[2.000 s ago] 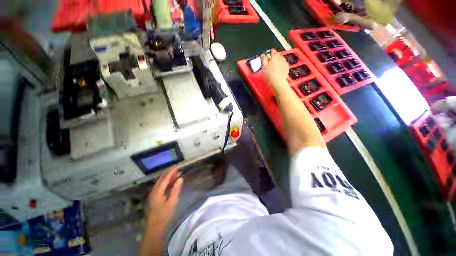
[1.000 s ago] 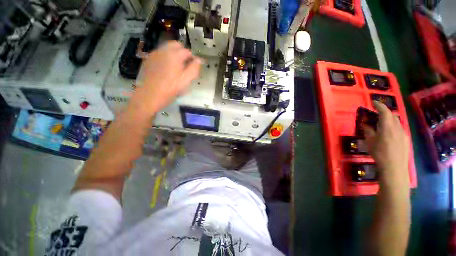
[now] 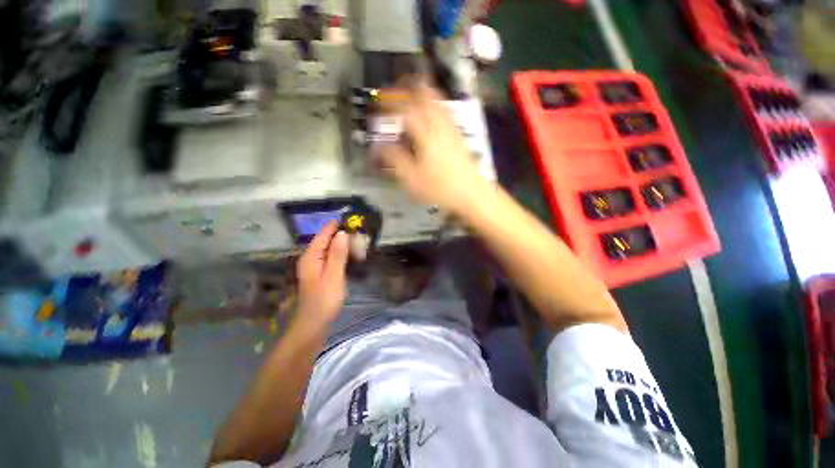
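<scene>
My left hand (image 3: 325, 265) holds a black phone unit (image 3: 359, 222) with a yellow spot, in front of the machine's blue-lit control screen (image 3: 316, 222). My right hand (image 3: 423, 151) is at the right black fixture (image 3: 371, 114) of the white twin-station machine (image 3: 298, 137). It is blurred and covers part of the fixture, so I cannot tell whether it grips anything. The left fixture (image 3: 217, 59) stands farther back. A red tray (image 3: 586, 155) to the right holds several black units, with some pockets unfilled.
The tray lies on a dark green conveyor (image 3: 659, 311). More red trays (image 3: 764, 110) are at the far right. A white round cap (image 3: 483, 42) is at the machine's right rear. A second white machine (image 3: 55, 215) stands at the left, with a red button (image 3: 85, 248).
My right hand has moved from the tray to the right fixture. My left hand has come back from the left fixture and now holds a unit before the screen. The view has shifted.
</scene>
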